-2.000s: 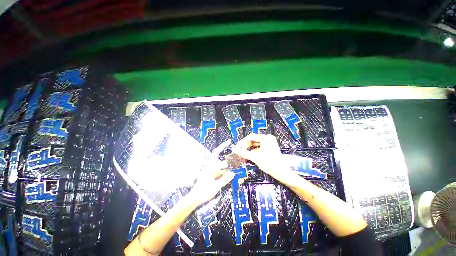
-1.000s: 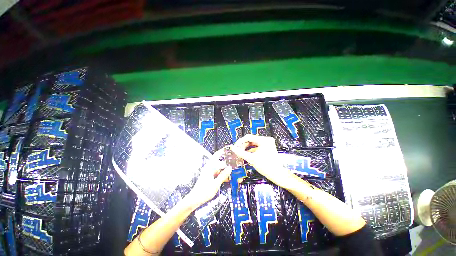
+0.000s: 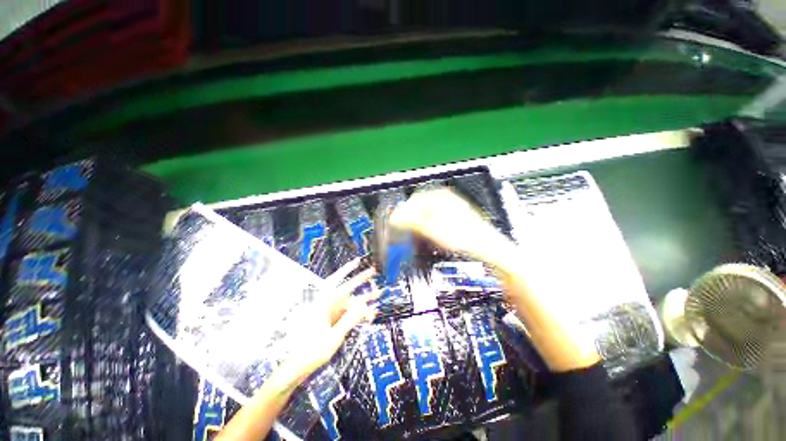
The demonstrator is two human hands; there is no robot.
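My right hand (image 3: 444, 222), blurred, is raised over the upper middle of the black tray (image 3: 470, 422). It holds a small flat part with a blue lower area (image 3: 398, 261) that hangs below its fingertips; its upper end is grey and blurred. My left hand (image 3: 338, 312) is lower and to the left, fingers apart and pointing toward the tray's middle, with nothing clearly held. A large glossy white sheet (image 3: 228, 297) lies slanted across the tray's left side, partly under my left forearm. More blue-marked parts lie in the tray pockets.
A tall stack of black trays (image 3: 112, 301) with blue parts stands at the left. A second white sheet (image 3: 582, 250) lies right of the tray. A small round fan (image 3: 737, 314) is at the far right. A pale strip (image 3: 595, 155) runs behind the tray.
My hands have moved apart. The right hand has lifted the blue part away from the lower pocket, and my left fingers have spread. The view has shifted and tilted, with more of the fan showing.
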